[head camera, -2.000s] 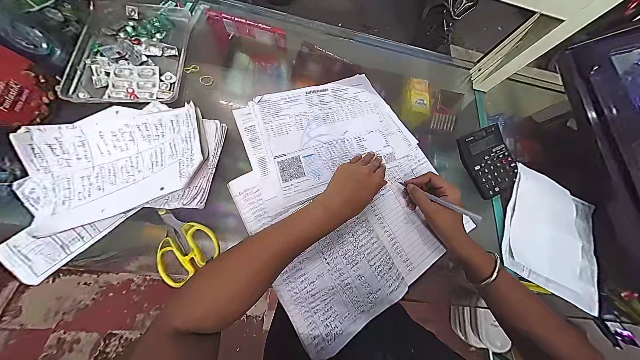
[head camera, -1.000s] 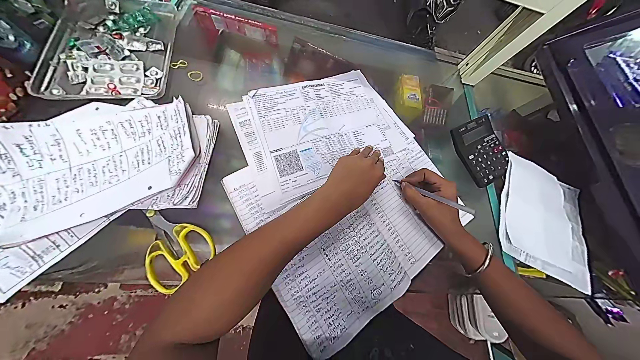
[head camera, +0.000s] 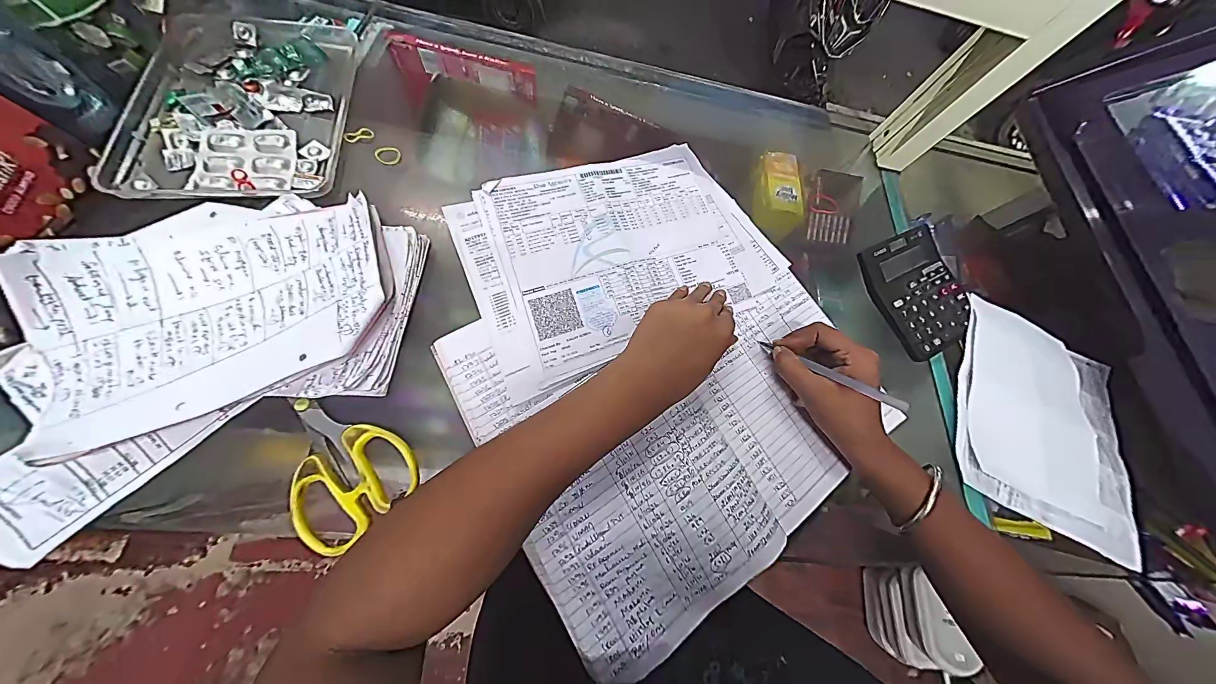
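Note:
A lined ledger sheet (head camera: 684, 494) filled with handwriting lies on the glass counter, its lower part over the front edge. Printed invoices (head camera: 608, 228) with a square code lie over its upper part. My left hand (head camera: 686, 334) rests palm down on the lower right of the invoices and holds no tool. In my right hand (head camera: 831, 380) is a slim grey pen (head camera: 845, 380), its tip at the ledger just right of my left fingers. A metal bangle (head camera: 923, 498) circles my right wrist.
Yellow-handled scissors (head camera: 351, 484) lie left of my left forearm, below stacked handwritten sheets (head camera: 190, 313). A plastic tray (head camera: 337, 142) holds blister packs at the upper left. To the right are a black calculator (head camera: 917, 290), white papers (head camera: 1035, 427) and a dark-framed screen (head camera: 1073, 123).
Both hands keep much the same places on the papers, with the pen still in my right hand. Nothing has plainly been taken hold of or let go.

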